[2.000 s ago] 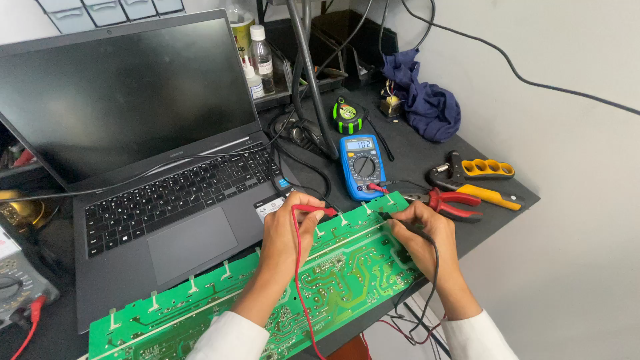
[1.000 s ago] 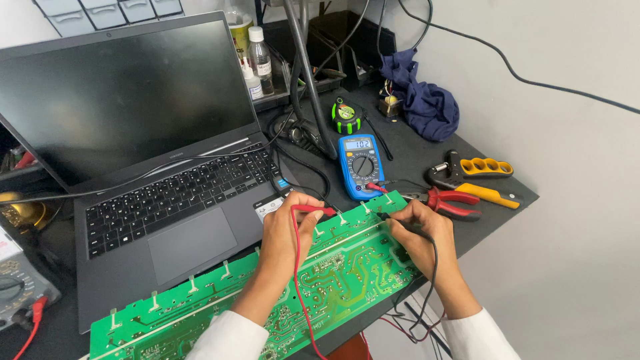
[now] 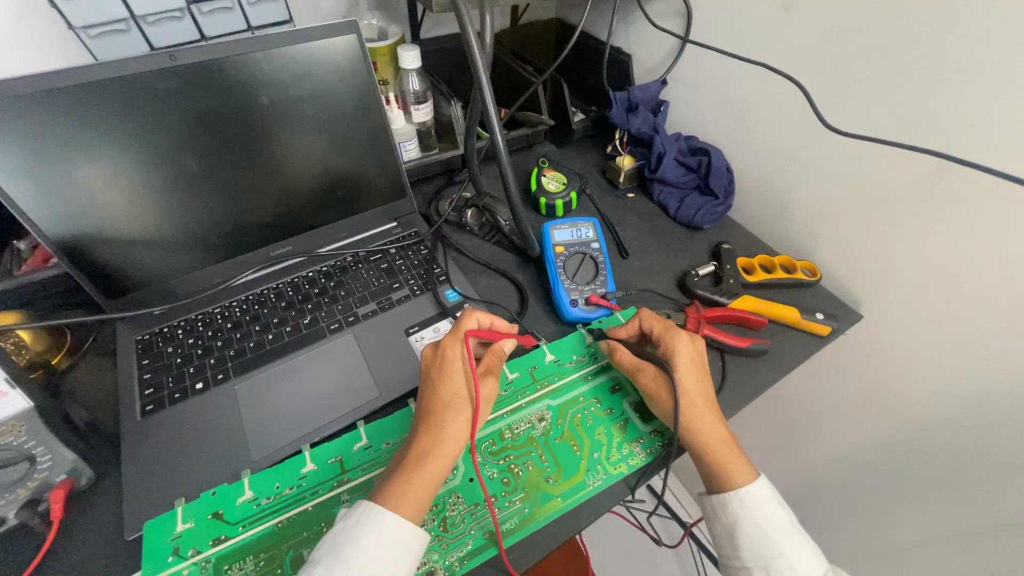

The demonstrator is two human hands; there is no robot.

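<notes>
A long green printed circuit board lies at a slant along the front of the desk, its soldered side up. My left hand holds the red test probe, whose tip is at a pad near the board's back edge. To its right, my right hand holds the black test probe near the same edge, its tip partly hidden by the fingers. Behind the board stands a blue digital multimeter, with its display lit and a red plug in its lower socket.
An open laptop sits behind the board on the left. Red-handled pliers, a yellow-and-black hand tool, a green tape measure and a dark blue cloth lie on the right. A grey meter stands far left; loose cables cross the desk.
</notes>
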